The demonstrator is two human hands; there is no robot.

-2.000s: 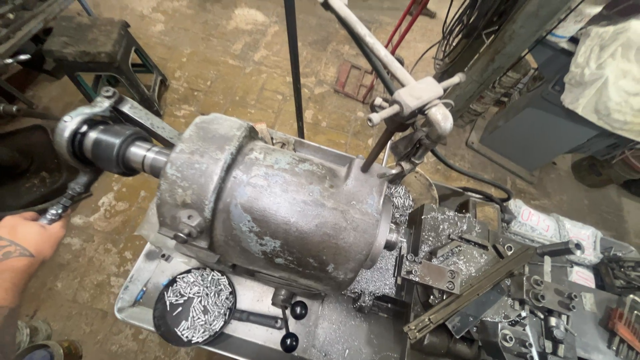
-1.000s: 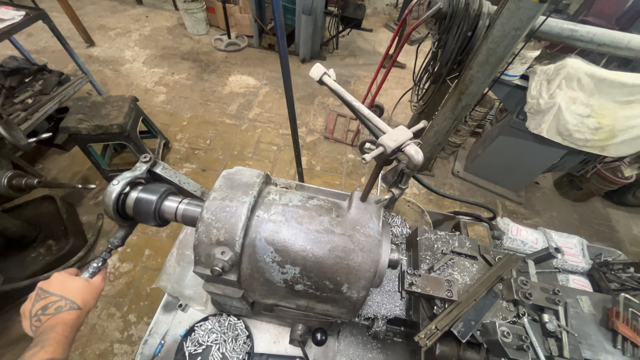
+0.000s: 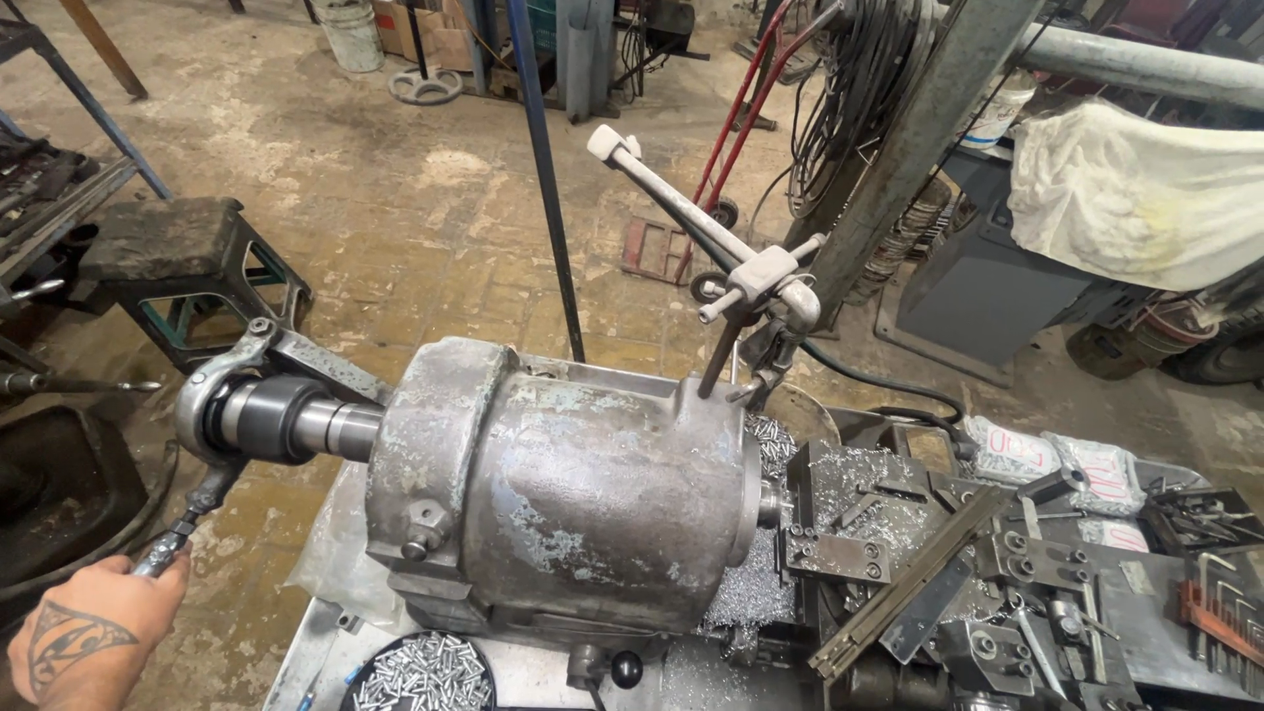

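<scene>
At the lower left, my left hand (image 3: 104, 622) is closed around a metal lever handle (image 3: 163, 553). That handle joins a ring-shaped collar clamp (image 3: 202, 410) around the spindle's rear end (image 3: 272, 420). The spindle runs into the worn grey lathe headstock (image 3: 602, 504). On the headstock's right, a short spindle nose (image 3: 770, 504) faces tool blocks (image 3: 839, 555) strewn with metal chips. A dark round pan (image 3: 484, 657) of small metal pins sits below the headstock, beside a black ball-knob lever (image 3: 625, 670). My right hand is out of view.
A jointed pipe arm (image 3: 681, 197) rises behind the headstock. Long metal bars (image 3: 908, 583) lie across the tooling. Bagged parts (image 3: 1096, 474) and hex keys (image 3: 1220, 612) lie at right. A stool (image 3: 163, 242) stands at left; a blue post (image 3: 545, 178) stands behind.
The view has shifted, showing more of the floor behind. My left hand stays on the lever handle, which hangs lower relative to the collar than in the oldest frame.
</scene>
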